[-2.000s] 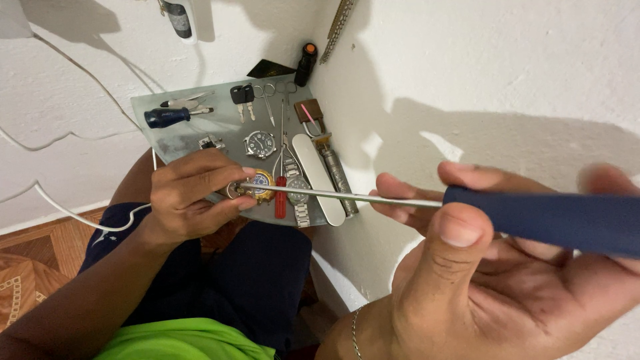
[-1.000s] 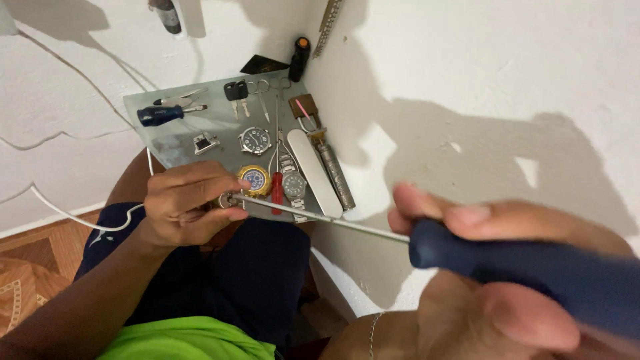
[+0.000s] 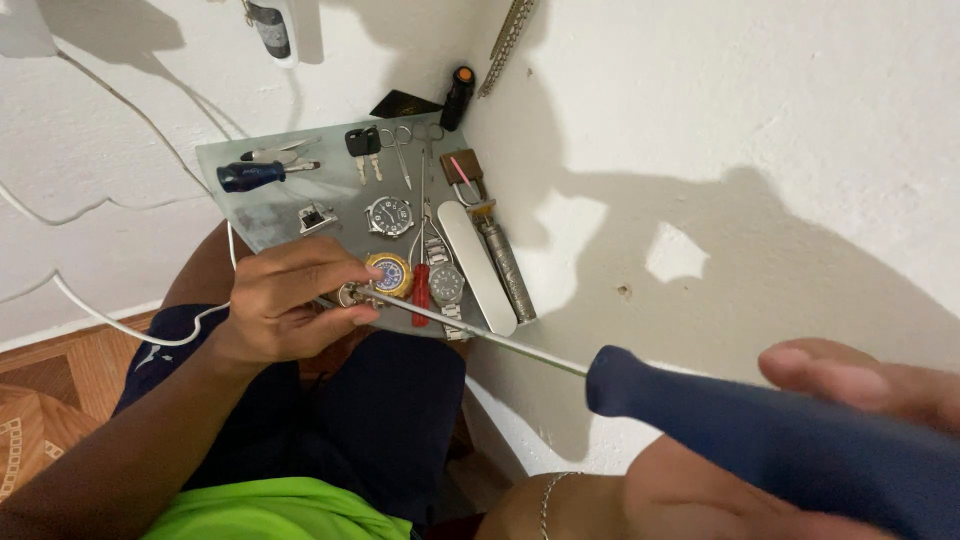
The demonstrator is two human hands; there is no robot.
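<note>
My left hand [image 3: 292, 300] pinches a small round metal part [image 3: 349, 295] between thumb and fingers, over the near edge of a glass shelf. The tip of a long screwdriver [image 3: 480, 334] meets that part. Its blue handle [image 3: 750, 420] lies in my right hand [image 3: 795, 442], close to the camera; the fingers are blurred and partly cut off by the frame. Just beyond my left fingertips lies a gold-rimmed watch face [image 3: 391, 275], next to a red-handled screwdriver [image 3: 421, 296]. A silver watch with a metal band [image 3: 446, 283] and a black-dialed watch head [image 3: 390, 217] are also there.
The glass shelf [image 3: 255, 225] sits in a wall corner. On it are a short blue screwdriver [image 3: 251, 176], keys [image 3: 364, 146], small scissors [image 3: 401, 154], a padlock [image 3: 462, 166], a white case [image 3: 476, 266] and an engraved trimmer [image 3: 508, 270]. A white cable [image 3: 112, 326] hangs at left.
My right hand has shifted around the screwdriver's blue handle, its fingers and thumb now placed differently. My left hand still pinches the small metal part at the screwdriver's tip.
</note>
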